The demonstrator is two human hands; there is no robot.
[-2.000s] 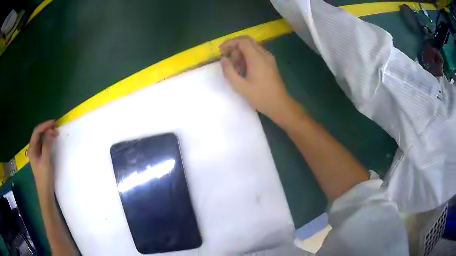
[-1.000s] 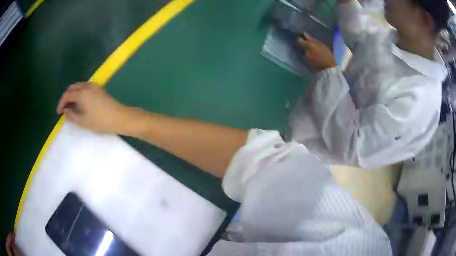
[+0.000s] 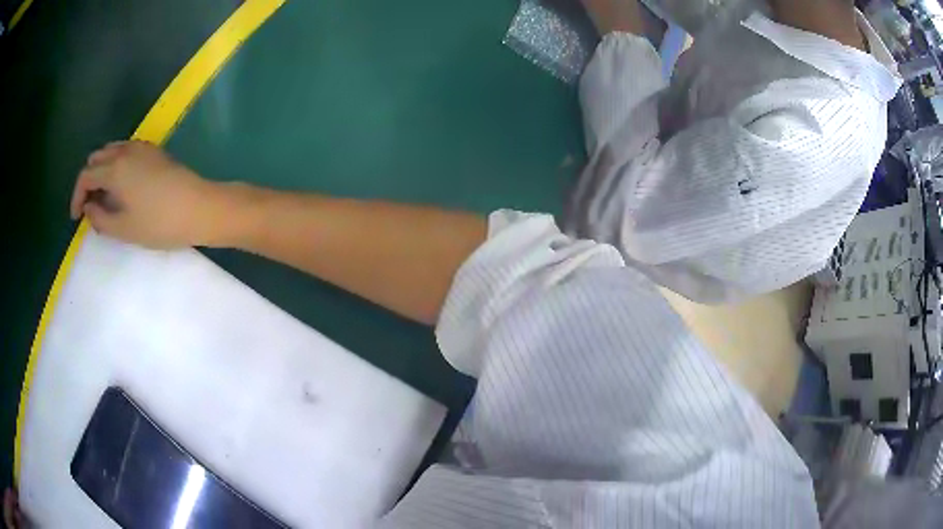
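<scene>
A black glossy tablet-like panel [image 3: 155,470] lies on a white foam sheet [image 3: 238,351] at the lower left, cut off by the bottom edge and reflecting a light. My right hand [image 3: 145,196] is at the foam sheet's far corner beside the yellow tape, its fingers curled; a small dark spot shows between them, and whether they pinch the sheet is unclear. My left hand [image 3: 11,510] is barely in view at the lower left edge, by the foam sheet's side; only a bit of finger shows.
The green mat [image 3: 393,114] has yellow tape [image 3: 196,78] curving along it. A person in a striped white smock [image 3: 744,176] sits to the right, with bubble wrap [image 3: 553,39] by their hands. A white box [image 3: 869,310] stands at the far right.
The view has swung to the right since the first frame, so the foam and panel now sit at the lower left. The panel stays on the foam and my right hand stays at its corner.
</scene>
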